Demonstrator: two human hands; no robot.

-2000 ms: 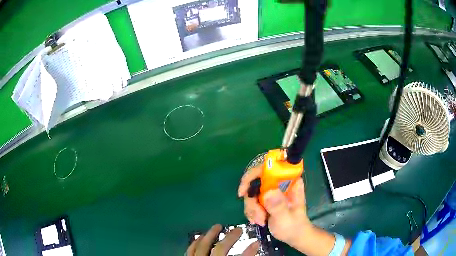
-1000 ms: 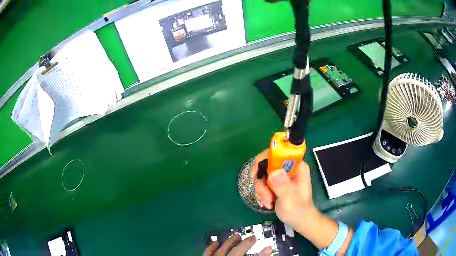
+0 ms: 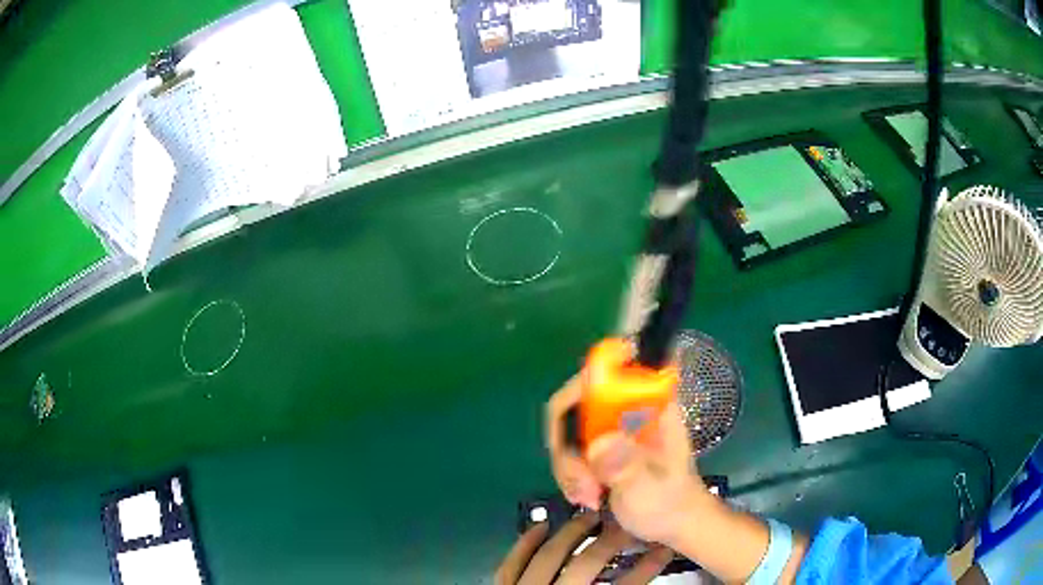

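My right hand point(image 3: 641, 474) is wrapped around the orange electric screwdriver point(image 3: 627, 400), which hangs upright from a black cable; both are a little blurred. Its tip is hidden behind my hand. A tablet assembly point(image 3: 535, 512) lies at the bottom edge, mostly covered by my hands. My left hand point(image 3: 583, 554) rests on it with fingers spread, cut off by the bottom edge; whether it holds a small part cannot be seen. The round screw dish point(image 3: 709, 392) is just right of the screwdriver, partly behind it.
Another tablet assembly point(image 3: 783, 197) lies at the back right, one point(image 3: 151, 531) at lower left. A desk fan point(image 3: 986, 269) stands at right beside a black panel with white edges point(image 3: 844, 368). A small green board point(image 3: 44, 398) lies far left. Clipped sheets point(image 3: 229, 126) hang at the back left.
The view has shifted. The screwdriver in my right hand has moved off the dish to its left, over the tablet at the bottom. My left hand stays on that tablet.
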